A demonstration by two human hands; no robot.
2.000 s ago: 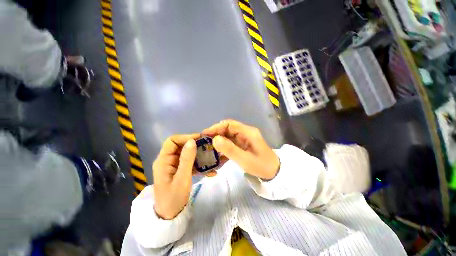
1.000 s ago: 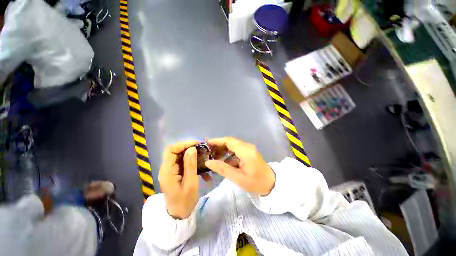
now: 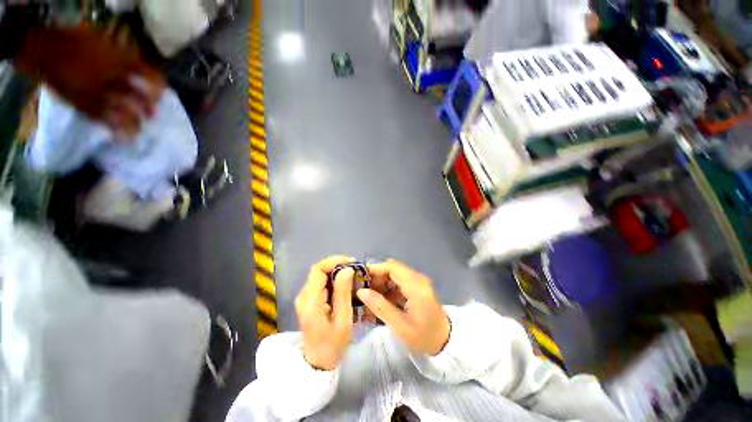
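Note:
A small dark rounded-square unit, like a watch body (image 3: 358, 280), is held between my two hands in front of my chest, above the grey aisle floor. My left hand (image 3: 326, 313) grips its left side, with the thumb over its face. My right hand (image 3: 406, 307) holds its right side with thumb and fingers. My fingers cover much of the unit, and its inner detail is blurred. No tool shows in either hand.
Yellow-black tape (image 3: 260, 189) runs along the aisle's left side. Seated people in smocks (image 3: 124, 148) are at the left. At the right stand a white tray of dark units (image 3: 569, 82), a blue stool (image 3: 579, 270) and a red bin (image 3: 647, 222). A small green item (image 3: 341, 64) lies on the floor ahead.
The view has moved forward along the aisle. The stool is now nearer at the right, and a stacked white tray has come into view. Both hands still hold the unit, whose face is now more covered.

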